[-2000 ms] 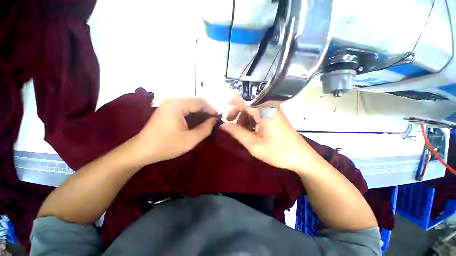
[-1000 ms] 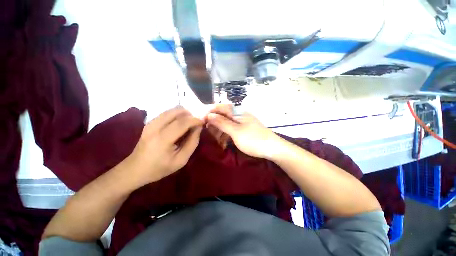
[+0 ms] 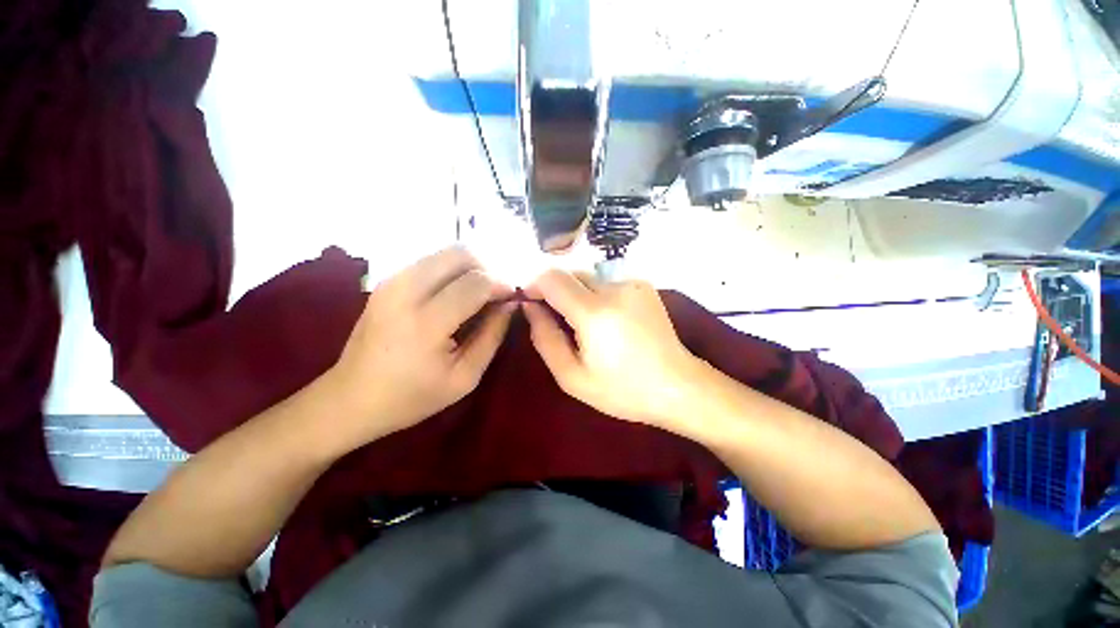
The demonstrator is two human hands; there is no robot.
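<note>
A dark red garment piece lies over the table's front edge and into the lap. My left hand and my right hand meet at the centre, fingertips nearly touching. Both pinch a small folded edge of the cloth just in front of the sewing machine head. A pale band shows at a right-hand finger. The shiny curved guard stands just behind the fingertips. Bright glare washes out the needle area, so I cannot tell if cloth lies under the needle.
A larger maroon garment pile lies at the left. A grey-white ruler strip runs along the table's front edge. A small dark tool and an orange-red cord are at the right end. Blue crates stand below right.
My fingers have closed together on the small fold, and my right hand's fingers are straighter than before. The view has swung, shifting the machine's place in the picture. The cloth still lies in the lap.
</note>
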